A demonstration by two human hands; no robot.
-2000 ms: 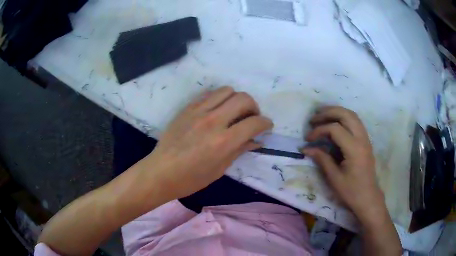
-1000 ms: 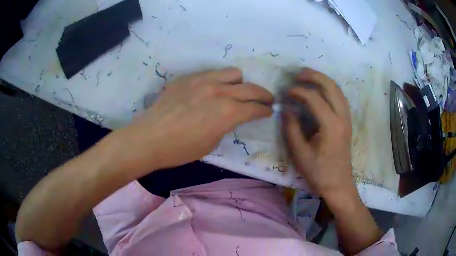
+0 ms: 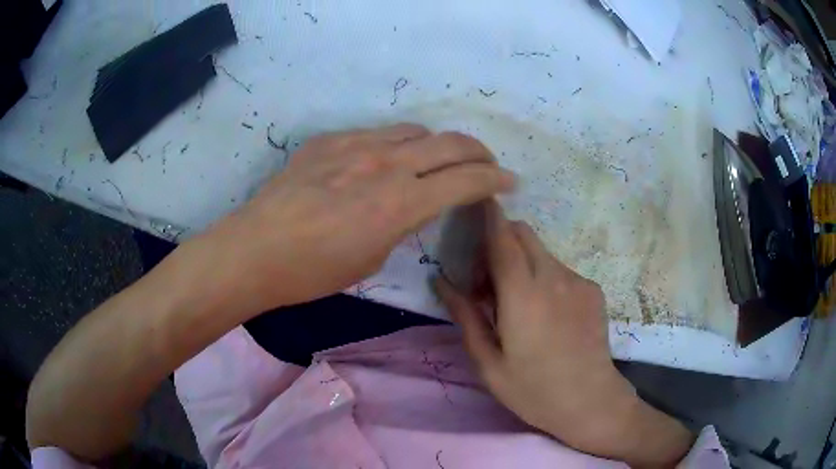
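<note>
My right hand [image 3: 541, 321] is shut on a small greyish flat piece [image 3: 465, 245], held upright between thumb and fingers near the table's front edge. The piece is blurred, so I cannot tell if it is cloth or a template. My left hand [image 3: 367, 206] lies palm down just left of it, its fingertips over the top of the piece. What is under my left palm is hidden. A fanned stack of black fabric pieces [image 3: 165, 78] lies at the upper left.
The iron [image 3: 742, 220] rests at the right edge on a dark brown pad [image 3: 765, 322]. White sheets [image 3: 649, 26] lie at the top right, crumpled white scraps [image 3: 790, 87] at the far right. Dark thread ends dot the white table cover [image 3: 321, 69]. Black cloth is at the far upper left.
My right hand has moved left and down, turned with the greyish piece now upright in it. The dark strip seen between my hands earlier is out of sight. The view has shifted right.
</note>
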